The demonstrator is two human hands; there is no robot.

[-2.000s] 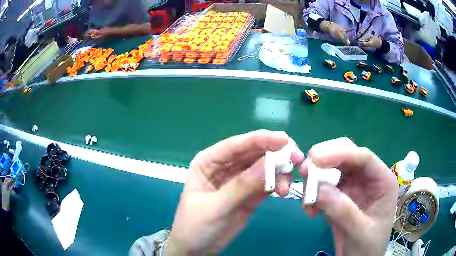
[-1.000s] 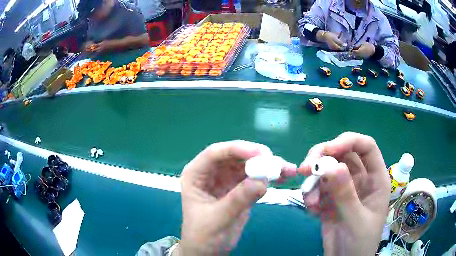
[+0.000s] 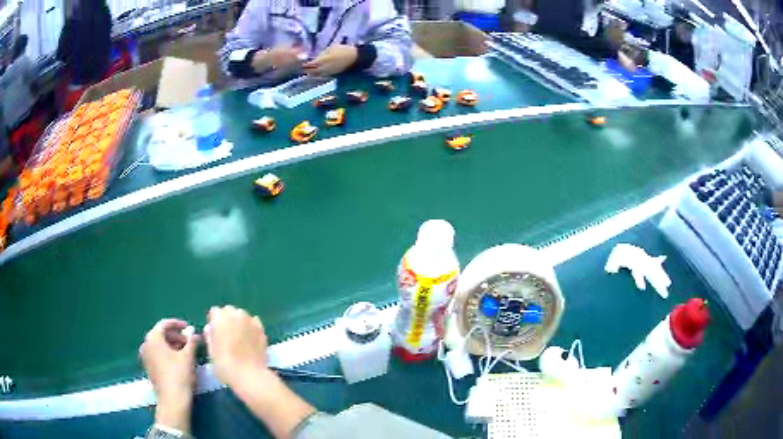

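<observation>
My left hand and my right hand are close together at the lower left, over the near edge rail of the green belt. A small white plastic part shows at the fingertips of my left hand. My right fingers are curled, and whatever they may hold is hidden.
Near my right forearm stand a squat bottle, a drink bottle and a round digital device. Further right are a gridded sheet, a red-capped flask, a glove and a tray. A person sits across the belt.
The view has turned right. My hands now appear lower left and smaller, with far less of the white parts showing. The flask, glove and right-hand tray have come into view.
</observation>
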